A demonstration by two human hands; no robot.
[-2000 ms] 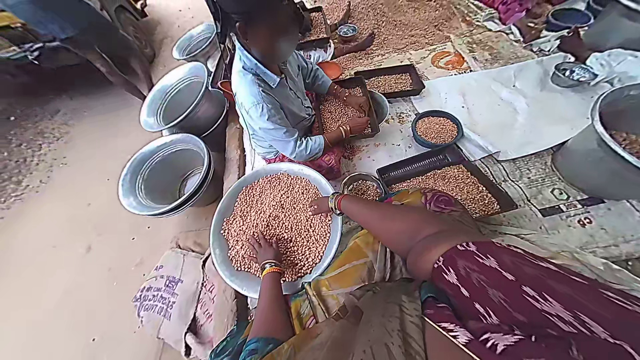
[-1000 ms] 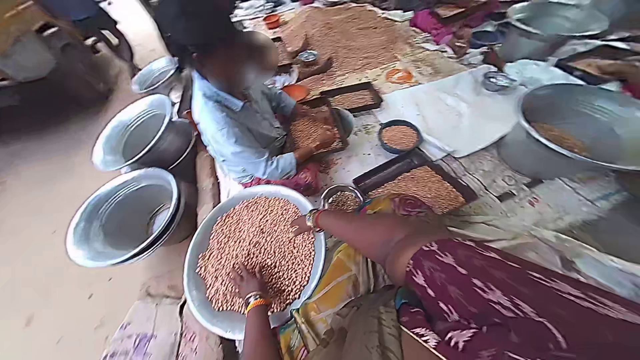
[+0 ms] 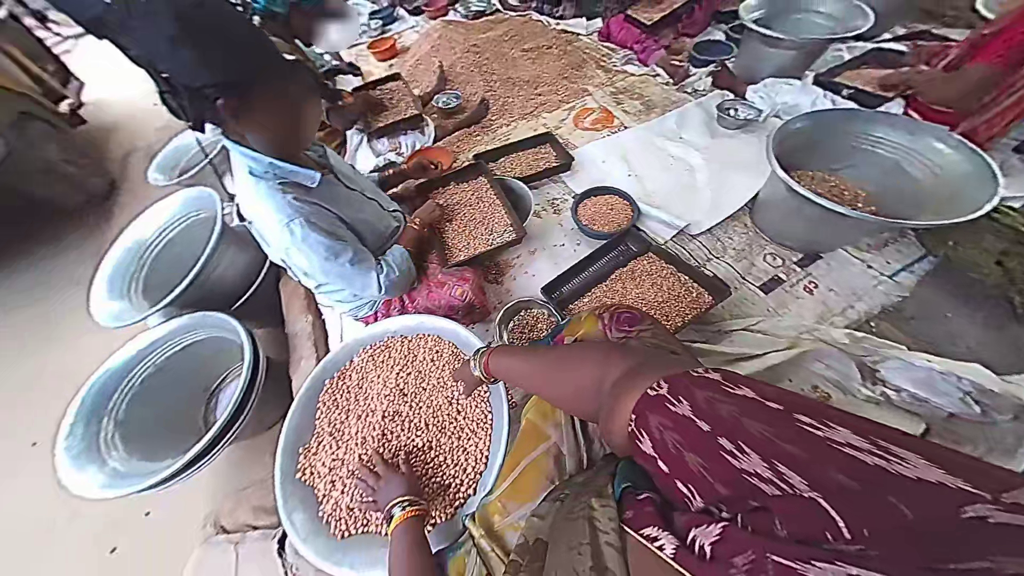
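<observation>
A wide metal basin [image 3: 288, 448] holds a heap of what look like shelled peanuts [image 3: 400, 424]. My left hand [image 3: 390, 484] lies palm down on the lower part of the heap, fingers spread, bangles at the wrist. Reaching over the basin's right rim, my right hand [image 3: 472, 376] touches the heap's upper right side; its fingers are partly hidden, and nothing is seen held in it. Just outside the rim, near my right wrist, stands a small steel bowl [image 3: 504, 320] of similar kernels. A black plastic tray [image 3: 596, 268] with more kernels lies beyond my right forearm.
Empty metal basins [image 3: 152, 400] stand at the left. A co-worker in a blue shirt [image 3: 304, 224] handles a kernel-filled tray [image 3: 516, 228] above my basin. A round dark bowl [image 3: 606, 232] and a large metal pot [image 3: 800, 216] stand right of that. A big kernel heap [image 3: 504, 72] lies behind.
Both hands stay on the kernels in the basin, with only slight shifts of the fingers. The view has swung, bringing more of the right side into sight.
</observation>
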